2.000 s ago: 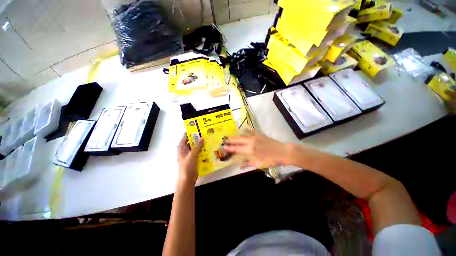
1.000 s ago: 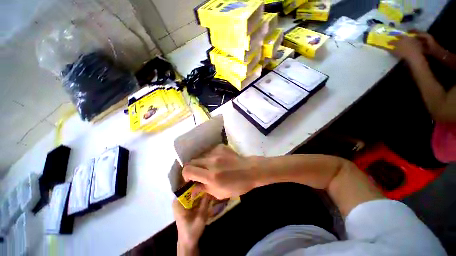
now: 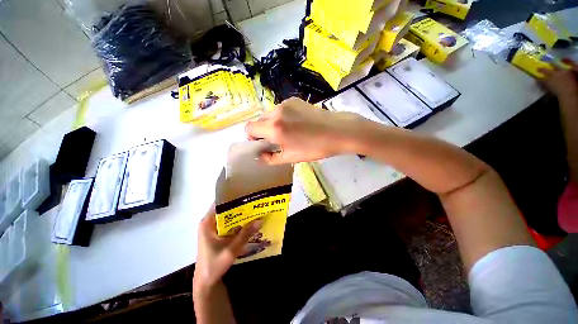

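Observation:
My left hand (image 3: 212, 250) holds a yellow printed carton (image 3: 269, 231) with a black top band upright at the bench's front edge, its thumb across the printed face. The carton's pale top flap (image 3: 244, 168) stands raised. My right hand (image 3: 291, 130) is at the top of this flap, with its fingers curled onto the flap's upper right part. Whether a strap is between the right fingers cannot be seen.
Flat cartons (image 3: 218, 98) lie behind, near a black handle pile (image 3: 285, 73) and a yellow carton stack (image 3: 342, 41). Black inner boxes with white tops stand left (image 3: 142, 174) and right (image 3: 396, 98). Another person's hand (image 3: 561, 79) shows far right.
The carton has turned from a tilted, mostly covered pose to upright with its printed front showing. My right hand has moved up from the opening to the flap's top. The view has shifted.

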